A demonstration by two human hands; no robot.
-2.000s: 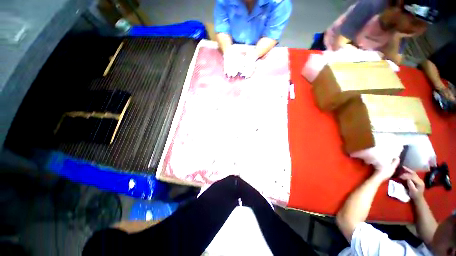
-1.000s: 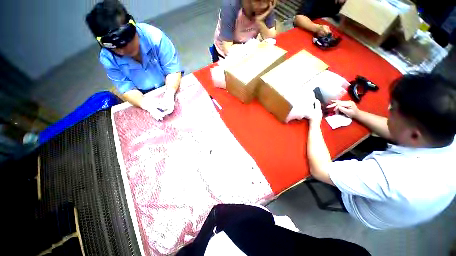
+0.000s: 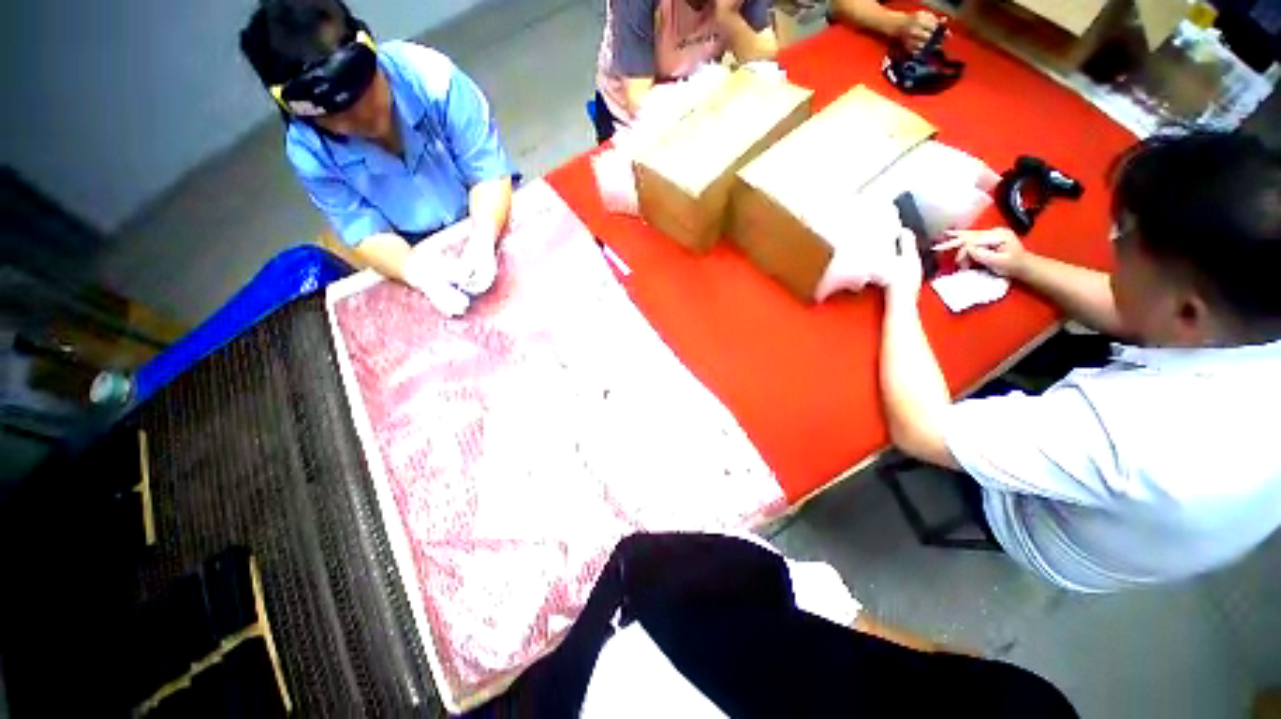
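Note:
The pinkish-white padded surface point(image 3: 492, 450) lies nearest in front of me, glossy and creased. My dark clothing point(image 3: 759, 632) covers the bottom middle. A white patch, apparently my gloved right hand point(image 3: 822, 590), shows beside it past the padded surface's near edge, with a strip of bare skin. Its fingers and anything in it are hidden. My left hand is not in view. At the left, rows of black parts point(image 3: 204, 604) with tan cardboard strips point(image 3: 267, 632) lie on the mesh conveyor belt point(image 3: 337, 562).
A person in blue rests white-gloved hands point(image 3: 461, 281) on the padding's far edge. Two cartons point(image 3: 787, 211) stand on the red table point(image 3: 731, 351). A seated person in white holds a black part point(image 3: 913, 232) at the right. A black curved device point(image 3: 1037, 187) lies beyond.
The view has swung right since the first frame, then shifted slightly. The white patch now shows right of my clothing. The person in blue keeps both hands at the padding.

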